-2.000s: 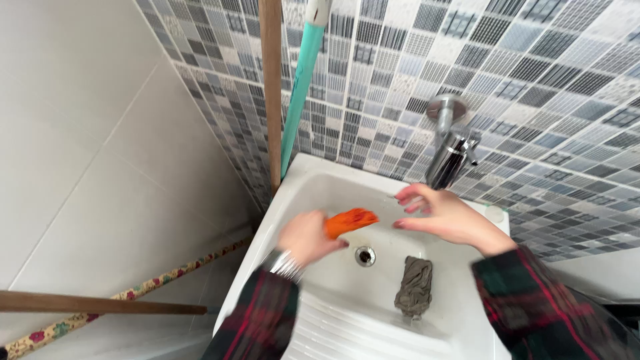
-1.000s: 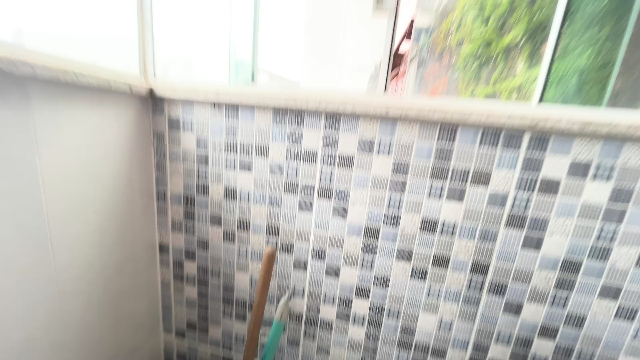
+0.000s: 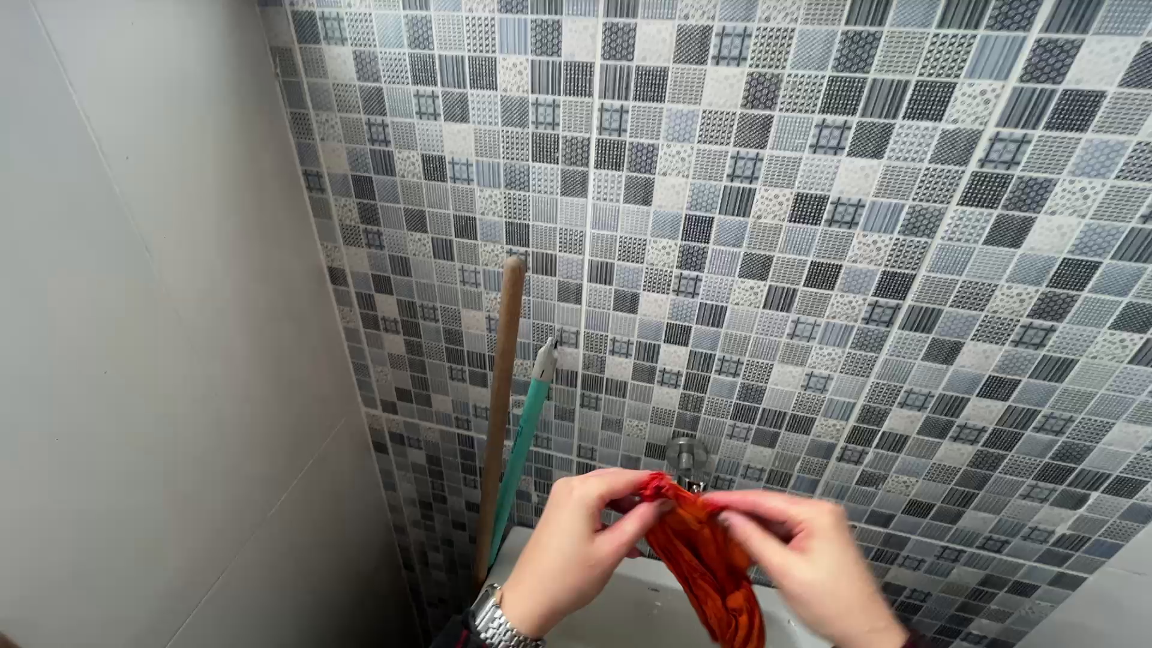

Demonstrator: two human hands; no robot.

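An orange-red cloth item (image 3: pixel 711 576), wet-looking and bunched, hangs between my two hands over the white sink (image 3: pixel 621 612). My left hand (image 3: pixel 589 540), with a metal-banded watch on its wrist, pinches the item's upper left edge between thumb and fingers. On the other side, my right hand (image 3: pixel 796 553) pinches its upper right edge the same way. The lower end of the item runs down to the bottom of the view. Most of the sink is hidden or out of view, and the tap's round wall plate (image 3: pixel 688 456) shows just above the hands.
A wooden pole (image 3: pixel 502 405) and a teal pole with a pale tip (image 3: pixel 524 441) lean against the patterned tile wall (image 3: pixel 720 225), left of the sink. A plain grey wall (image 3: pixel 180 315) stands at the left.
Two seconds ago the orange item was in my left hand, low over the sink, with my right hand apart from it. Now both hands hold it. The view has tilted up.
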